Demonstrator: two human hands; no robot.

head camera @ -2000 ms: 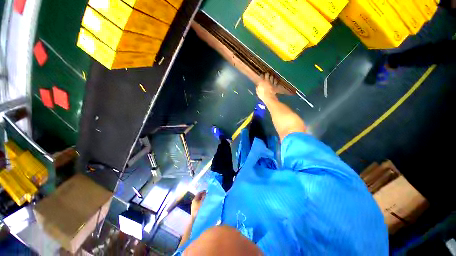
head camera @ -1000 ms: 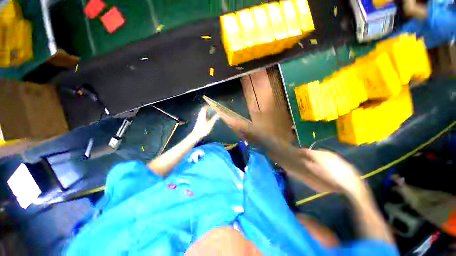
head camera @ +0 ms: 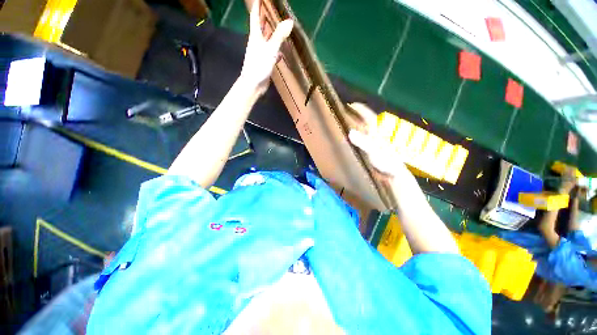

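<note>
A flattened brown carton point(head camera: 319, 124) is held up on edge in front of my chest, over the bench edge. It has small printed marks on its face. My left hand point(head camera: 263, 53) grips it near its upper end, with the thumb on the near face. My right hand point(head camera: 373, 141) grips its far side lower down, and some of its fingers are blurred. A row of yellow product boxes point(head camera: 424, 149) stands on the black strip just beyond my right hand.
More yellow boxes point(head camera: 501, 262) lie at the right. A bench scale point(head camera: 514, 196) stands on the bench near another person in blue point(head camera: 576, 258). Red cards point(head camera: 469, 65) lie on the green surface. A large brown carton point(head camera: 108, 36) is at the upper left. A yellow line marks the floor.
The view has turned. The flat cardboard moved from low beside the green table up over the bench edge. My left hand, near its end one second ago, now grips it; my right hand still holds it.
</note>
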